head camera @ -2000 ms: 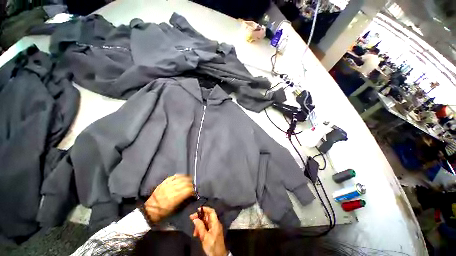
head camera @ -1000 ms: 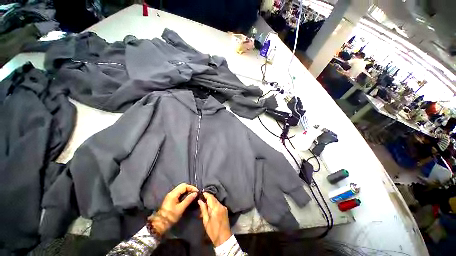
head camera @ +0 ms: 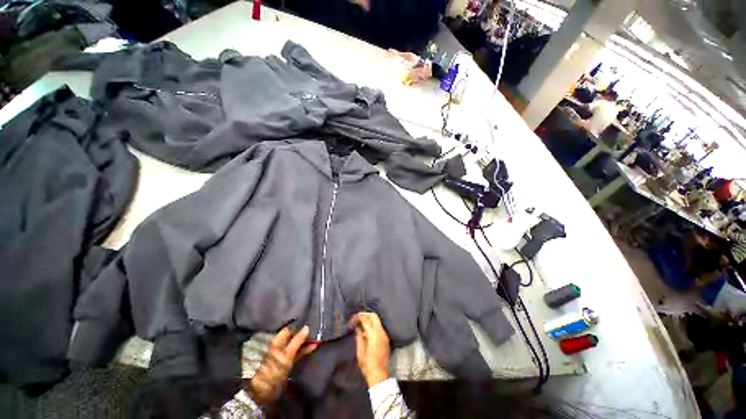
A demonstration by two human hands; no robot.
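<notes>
A dark grey zip jacket (head camera: 278,237) lies spread in front of me, collar away from me. Its front zip (head camera: 328,245) runs as a pale line from the collar down to the hem. My left hand (head camera: 280,360) grips the hem just left of the zip's lower end. My right hand (head camera: 372,348) pinches the hem a little to the right of the zip. A bit of red shows at the hem by my left fingers; I cannot tell what it is. The waistband hangs down between my hands over the table's near edge.
More dark grey jackets lie at the left (head camera: 49,221) and far side (head camera: 188,114). At the right are black cables (head camera: 523,327), a black-headed spray gun (head camera: 541,236), a dark green spool (head camera: 562,295), a blue and white can (head camera: 572,322) and a red spool (head camera: 578,344).
My hands were close together at the zip's lower end. They have moved apart along the hem, the right one to the right, and the bunched hem has opened out flatter.
</notes>
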